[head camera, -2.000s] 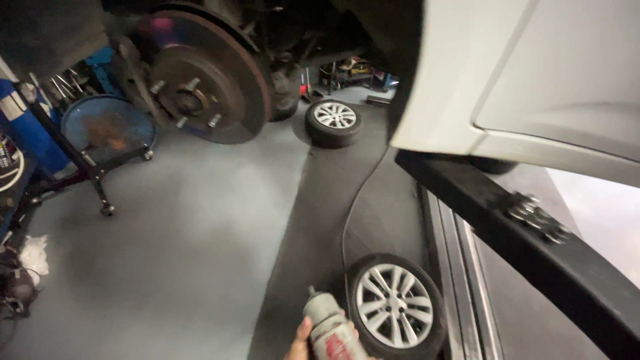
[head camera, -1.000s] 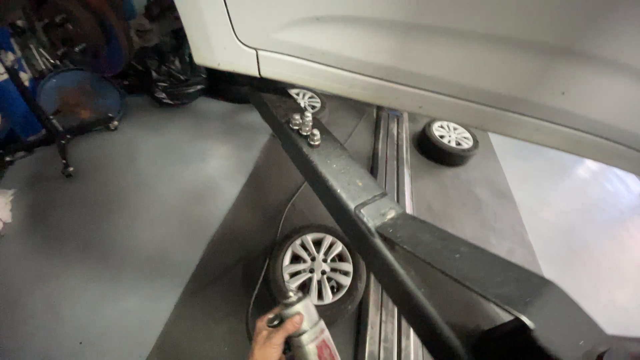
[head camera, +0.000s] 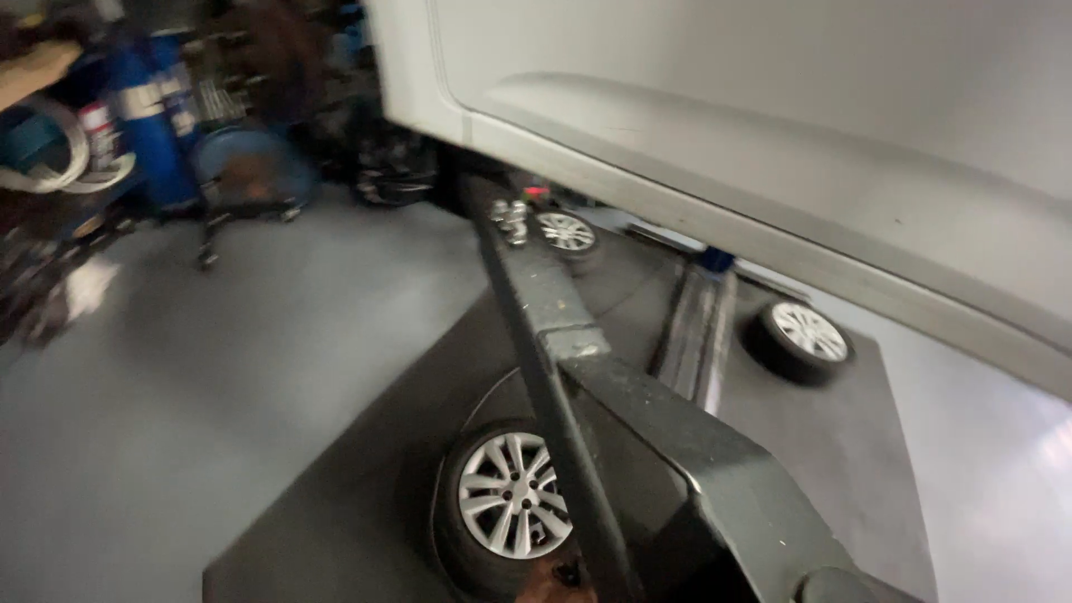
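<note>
Only a blurred part of one hand, seemingly my left hand (head camera: 554, 584), shows at the bottom edge, beside the lift arm. A small dark thing is at its fingers; whether it is gripped cannot be told. Just above the hand, a wheel with a silver alloy rim (head camera: 494, 494) lies on the floor, partly hidden by the black metal lift arm (head camera: 670, 419). Several shiny wheel nuts (head camera: 511, 222) rest on the far part of this arm. My right hand is out of view.
A raised silver car body (head camera: 712, 167) spans the upper right. Two more wheels lie beyond the arm, one far (head camera: 568, 231), one at right (head camera: 808, 333). Blue cylinders (head camera: 155, 126) and a round blue pan on a wheeled stand (head camera: 251, 167) are at upper left.
The view has swung right, away from the brake disc. The grey power tool with red marking, held in a hand before, no longer shows; less of the hand is visible.
</note>
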